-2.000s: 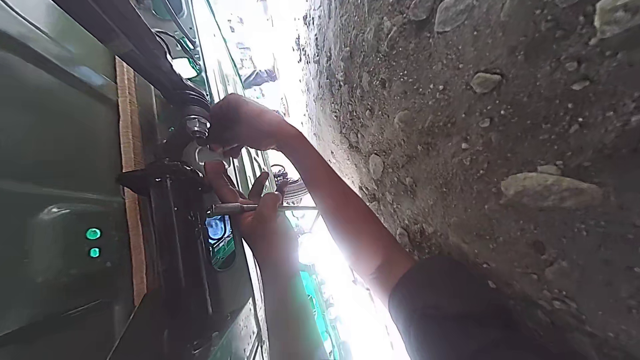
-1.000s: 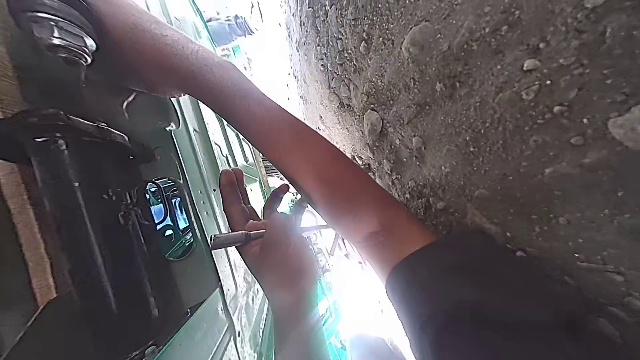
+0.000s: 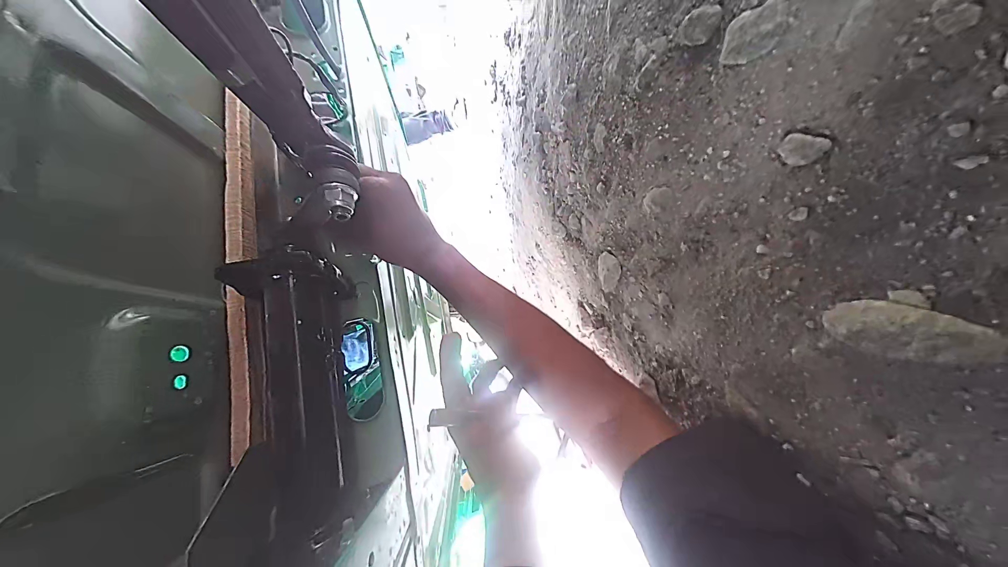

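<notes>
A bolted rod joint [image 3: 339,193] with a large nut hangs from a dark metal bar under the vehicle. Behind and beside it is my right hand [image 3: 394,216]; its fingers are mostly hidden, so its grip cannot be told. Just under the joint stands a dark metal tube with a flange [image 3: 295,272]. Lower, in glare, my left hand [image 3: 492,417] holds a slim metal tool [image 3: 449,418] with a thicker end, its index finger pointing up. My right forearm passes just above and to the right of my left hand.
Painted underbody panels [image 3: 102,299] fill the left side, with a brown strip [image 3: 239,315] running along them. Thin cables [image 3: 311,47] run near the top. A metal rail with an oval hole [image 3: 366,394] lies beside the tube. Stony ground [image 3: 709,236] covers the right side.
Two seconds ago both hands were together at the joint. My left hand has moved down and away with the tool, while my right hand is at the joint. The view has shifted close and back.
</notes>
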